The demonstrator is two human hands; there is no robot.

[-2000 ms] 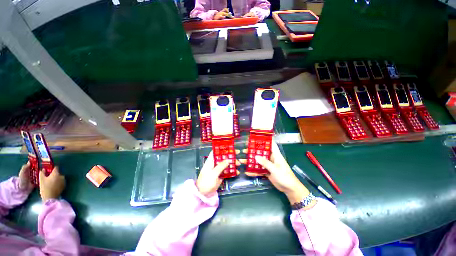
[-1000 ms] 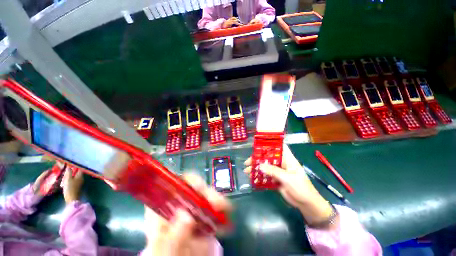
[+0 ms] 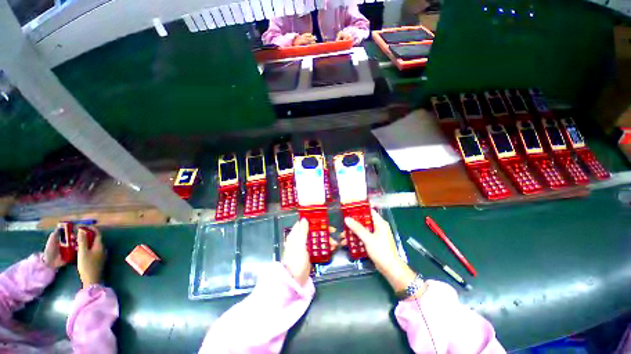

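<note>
My left hand (image 3: 298, 250) holds an open red flip phone (image 3: 319, 235) upright, its upper half lit white and its thumb side at the red keypad. My right hand (image 3: 373, 242) holds a second open flip phone (image 3: 356, 207) beside it, also lit white, with the thumb on the keypad. Both are above the clear blister tray (image 3: 218, 256). Behind them stands a row of open flip phones (image 3: 254, 183) with dark screens, partly hidden by the held phones. What lies in the tray under my hands is mostly hidden.
A red pen (image 3: 450, 245) and a black-and-silver pen (image 3: 439, 263) lie to the right. More open phones (image 3: 508, 162) stand on a brown board (image 3: 436, 187) beside white paper (image 3: 418, 142). At left are a small red-orange item (image 3: 142, 259), a metal post (image 3: 83, 121) and another worker's hands (image 3: 88, 256).
The phone in my left hand was raised close to the camera at left one second ago; it is now back over the tray beside the right one. The neighbouring worker's hands and phones have moved.
</note>
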